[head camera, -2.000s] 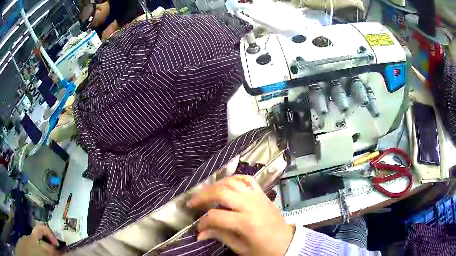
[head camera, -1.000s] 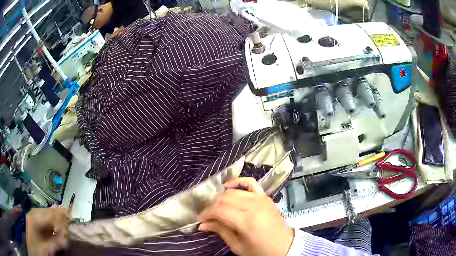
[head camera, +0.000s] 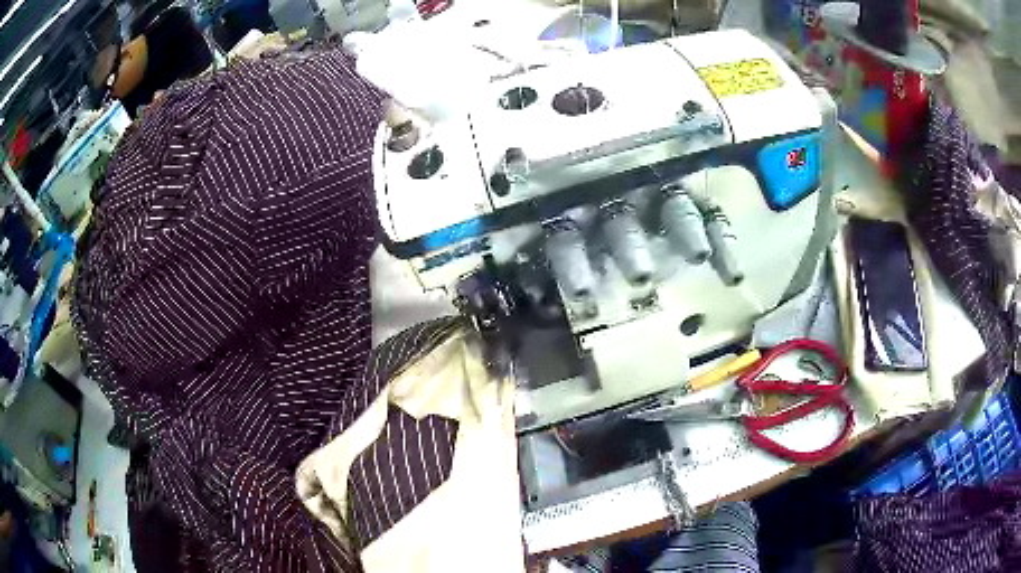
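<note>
No hand shows now. Cream fabric (head camera: 483, 492) hangs from the needle area (head camera: 484, 302) of the overlock machine (head camera: 717, 293) over the front of the table. A pinstriped piece (head camera: 403, 476) lies against it, and a pinstriped strip (head camera: 394, 356) runs up beside it to the presser foot. The cloth end at the needle is partly hidden by dark machine parts. A big heap of pinstriped fabric (head camera: 241, 224) lies left of the machine.
Red-handled scissors (head camera: 793, 401) and a yellow-handled tool (head camera: 722, 370) lie right of the machine front. A phone (head camera: 889, 293) rests on cream cloth. A greyish strand (head camera: 675, 492) hangs at the table edge. A blue crate (head camera: 965, 448) is lower right. A person's head (head camera: 125, 67) shows upper left.
Both my hands have left the picture. The cream fabric they held stretched to the lower left now hangs down below the needle. The view has shifted right, so the machine appears further left.
</note>
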